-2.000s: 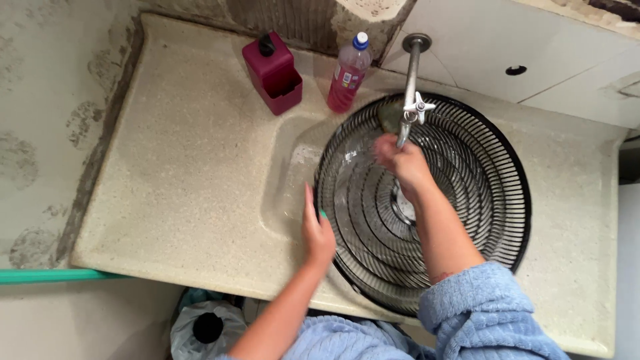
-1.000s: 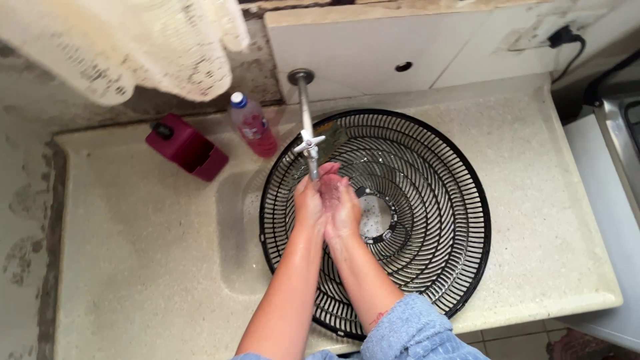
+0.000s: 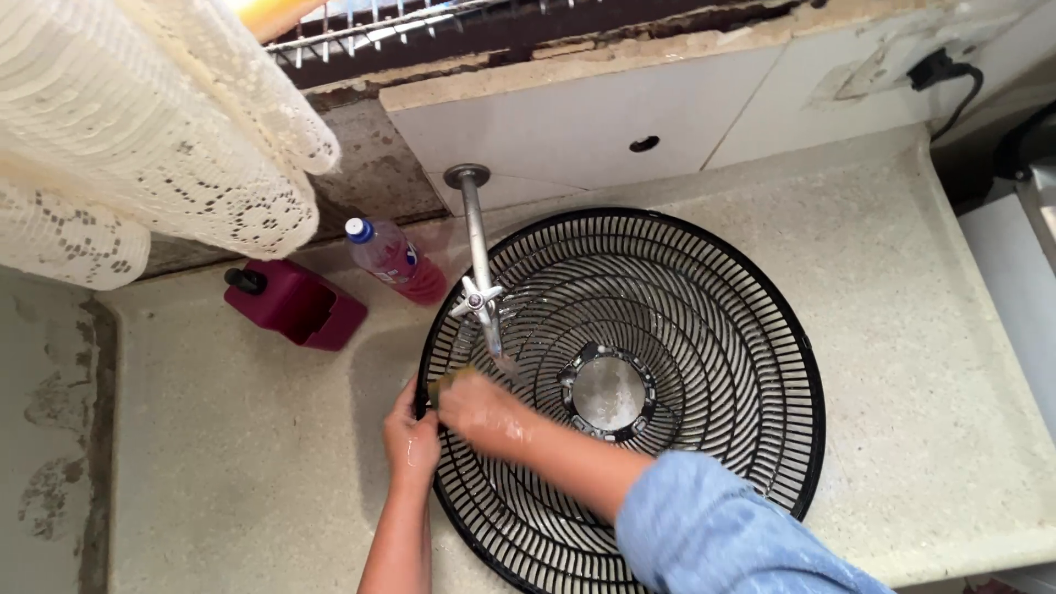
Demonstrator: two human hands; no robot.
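Note:
A round black plastic fan grille lies wet over the basin of a speckled stone sink. My left hand grips its left rim. Blurred by motion, my right hand is on the grille's left side, holding a yellow-green sponge against it near the rim. The metal faucet with a cross handle reaches over the grille, its spout just above my right hand. A stream of water cannot be made out clearly.
Behind the basin on the left stand a plastic bottle of pink liquid and a maroon dispenser with a holder. A lace curtain hangs at upper left. A black plug sits in the wall at upper right.
My hands were together under the spout; now they are apart, the left on the rim and the right with the sponge, which lay near the faucet. The view has shifted.

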